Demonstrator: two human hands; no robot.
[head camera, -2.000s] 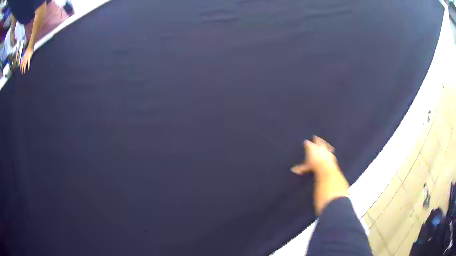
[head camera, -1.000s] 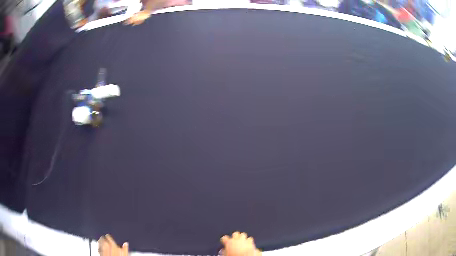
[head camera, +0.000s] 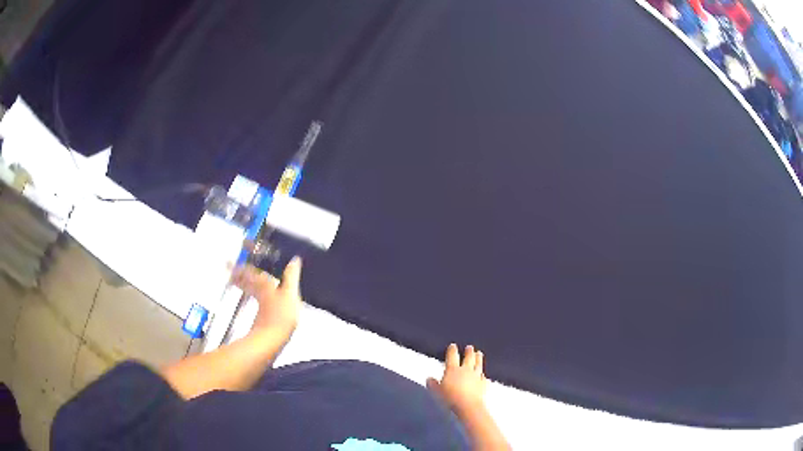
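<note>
A dark navy fabric ply (head camera: 546, 203) covers most of the white table, its near edge along the white margin. A white and blue cutting machine (head camera: 264, 211) with a white cylinder stands at the left, over the dark cloth and the near end of a pale rail (head camera: 224, 317). My left hand (head camera: 273, 295) is at the machine's near side, thumb raised; its fingers are blurred, and whether they touch or grip it is unclear. My right hand (head camera: 462, 374) lies on the near fabric edge, fingers slightly apart, holding nothing.
A thin cord (head camera: 132, 197) runs left from the machine. White paper or table top (head camera: 106, 225) shows at the left, with a bent-up corner. A small blue piece (head camera: 195, 321) is at the rail's end. Tiled floor (head camera: 70, 326) lies below left. Coloured fabric heaps (head camera: 757, 79) are beyond the far edge.
The view has swung left. The machine now shows at the table's near side, beside my left hand. My right hand remains at the near edge. The other person's hand is out of view.
</note>
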